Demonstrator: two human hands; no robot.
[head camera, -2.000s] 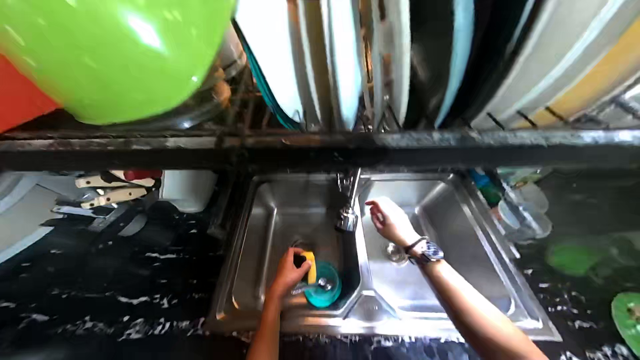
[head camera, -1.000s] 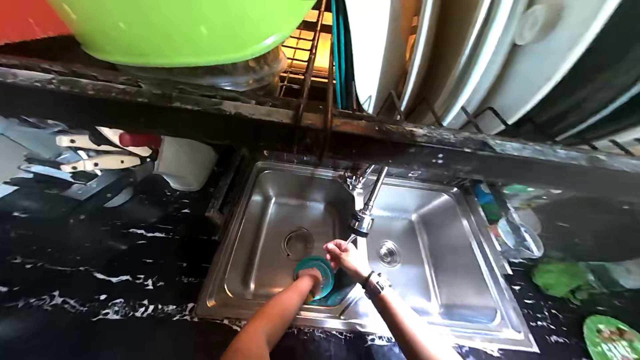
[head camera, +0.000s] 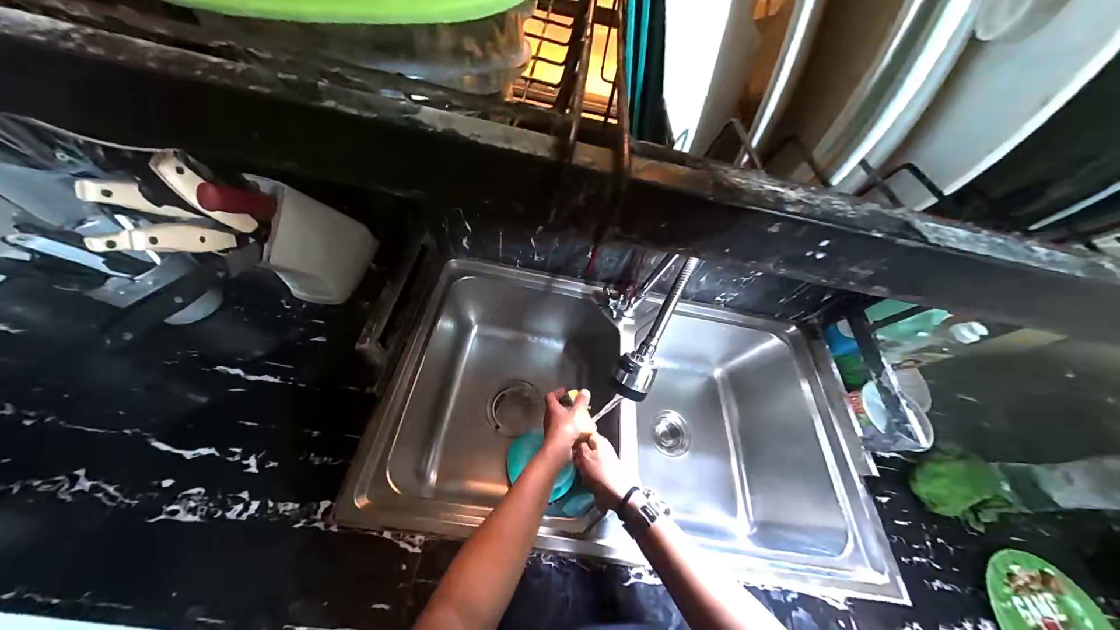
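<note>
Both hands are together under the flexible metal faucet (head camera: 636, 372), near the divider of a double steel sink (head camera: 477, 350). My left hand (head camera: 564, 429) holds a small yellow and dark sponge (head camera: 570, 398), partly covered by its fingers. Touching it from the right is my right hand (head camera: 599, 464), with a watch and a dark band on the wrist; whether it also grips the sponge is hidden. A thin stream of water falls from the faucet onto the hands. Beneath them, in the left basin, rests a teal bowl (head camera: 525, 455), partly hidden by the left forearm.
A dark shelf edge (head camera: 490, 131) runs above the sink, with plates (head camera: 901, 96) in a rack. On the left counter lie knives (head camera: 162, 238) by a whitish container (head camera: 319, 241). Glasses (head camera: 897, 407), a green bundle (head camera: 954, 486) and a green plate (head camera: 1041, 591) are at the right.
My left hand has come up from the teal bowl and meets the right hand under the faucet. Two seconds ago the right hand was over the right basin. Water now runs.
</note>
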